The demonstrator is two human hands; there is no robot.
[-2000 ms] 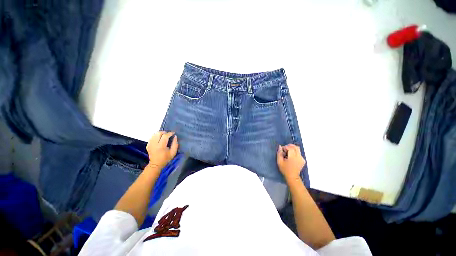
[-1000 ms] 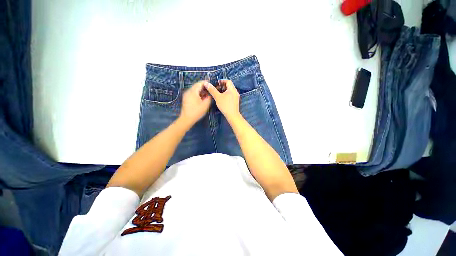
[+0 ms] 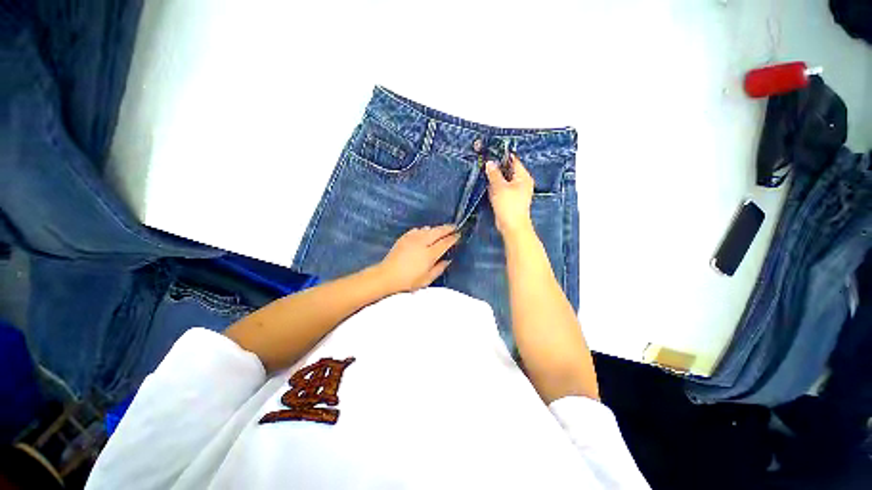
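A pair of mid-blue jeans [image 3: 382, 206] lies front side up on the white table, waistband [image 3: 459, 134] away from me. The fly [image 3: 470, 196] is partly opened at the centre. My right hand [image 3: 512, 194] grips the fly's edge just below the waistband, and some dark thing shows at its fingertips, too small to name. My left hand [image 3: 419, 256] is at the lower end of the fly, its fingers on the denim edge. The waist button [image 3: 479, 144] shows beside my right fingertips. The lower legs are hidden by my body.
A large blue jeans heap [image 3: 57, 144] hangs at the left table edge. At right are a red spool-like object [image 3: 776, 79], a dark garment [image 3: 801, 129], a black phone [image 3: 738, 237], more jeans [image 3: 798, 287] and a tan piece [image 3: 669, 358] at the table's front edge [image 3: 631, 356].
My hands were together at the waistband; my left hand has moved down to the lower fly while my right stays near the top. The fly is now pulled open. The camera view has turned.
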